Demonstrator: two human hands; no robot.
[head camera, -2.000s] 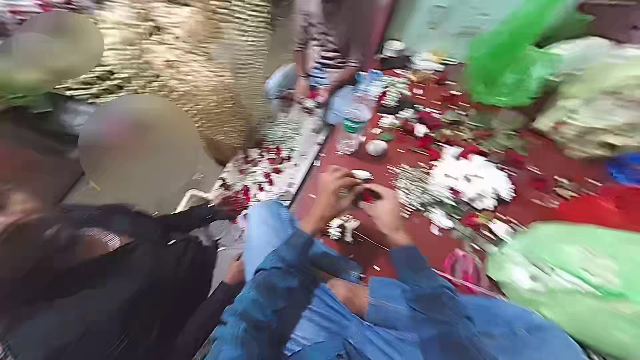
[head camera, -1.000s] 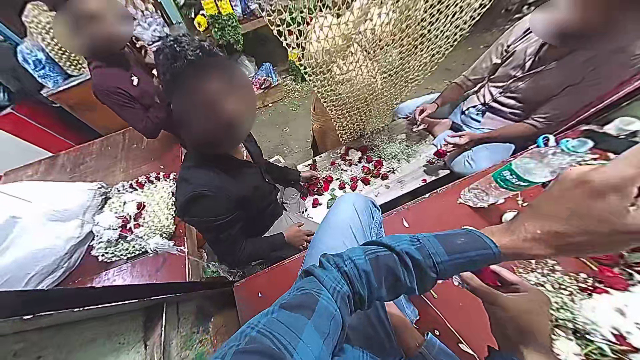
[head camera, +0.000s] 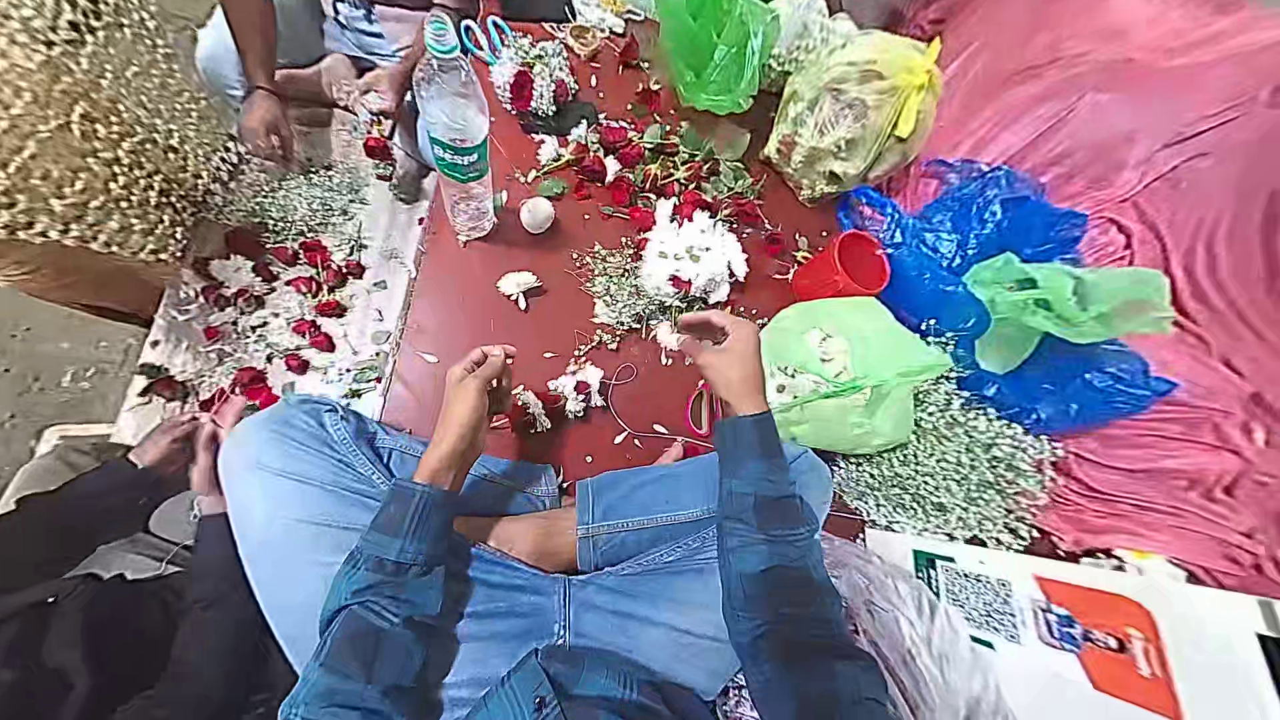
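My left hand (head camera: 478, 400) is raised over the red tabletop (head camera: 450, 320), its fingertips pinched together; whether something small is between them I cannot tell. Below and right of it are a short flower strand (head camera: 576, 388) and a thin thread (head camera: 625, 425). My right hand (head camera: 722, 355) has thumb and fingers apart, holding nothing visible, beside a heap of white chrysanthemums (head camera: 692, 250) and a light green plastic bag (head camera: 850, 375). Pink-handled scissors (head camera: 702, 408) lie partly hidden under the right hand. A loose white flower (head camera: 518, 287) rests ahead of the left hand.
A water bottle (head camera: 460, 150), a white ball-like object (head camera: 537, 214), red roses (head camera: 630, 155) and a red cup (head camera: 840, 268) stand or lie farther back. Blue plastic bags (head camera: 960, 230) and baby's breath (head camera: 945, 465) are at right. Other people's hands work at left, by more roses (head camera: 315, 290).
The view has swung right and down from the people at left. My hands, close together two seconds ago, are now apart. The dark red thing between them then no longer shows there.
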